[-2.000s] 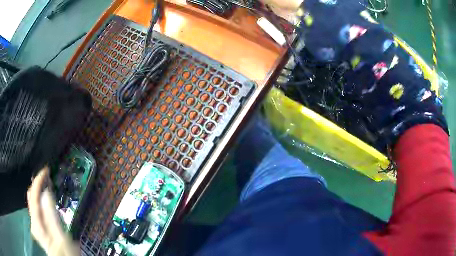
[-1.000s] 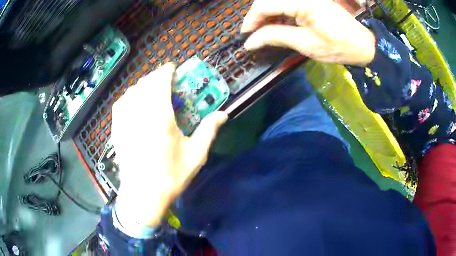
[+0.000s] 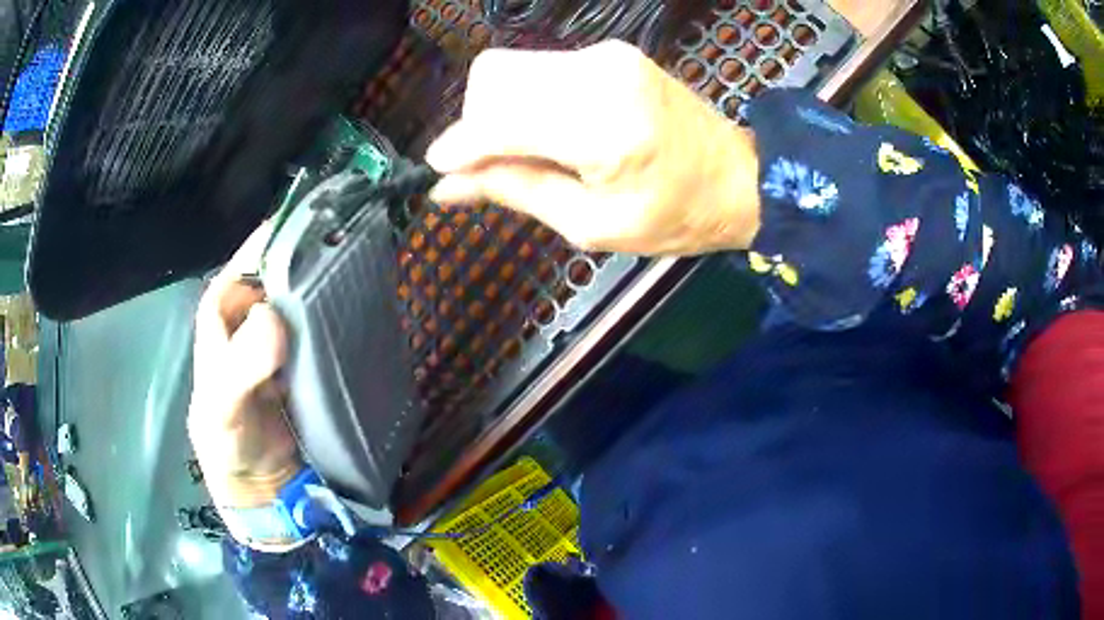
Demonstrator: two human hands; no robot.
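A grey-black housing half (image 3: pixel 345 345) is tilted up on its side, its outer shell facing me. A green circuit board edge (image 3: pixel 357 155) shows at its top end. My left hand (image 3: pixel 248 375) is shut on the housing from its left side. My right hand (image 3: pixel 593 151) pinches a black cord (image 3: pixel 412 182) at the housing's upper end, thumb and forefinger together. The inside of the housing is turned away from me and mostly hidden.
A large black fume hood (image 3: pixel 194 133) fills the upper left. The perforated mat (image 3: pixel 484 285) lies in the orange tray (image 3: pixel 654 285) beneath the hands. Black cords (image 3: pixel 581 18) lie at the top. A yellow basket (image 3: pixel 515 527) is below the bench edge; a yellow crate (image 3: pixel 908 109) is at right.
My left hand has lifted and turned a housing so its outer shell shows. My right hand has moved left from the tray edge and closed on the cord.
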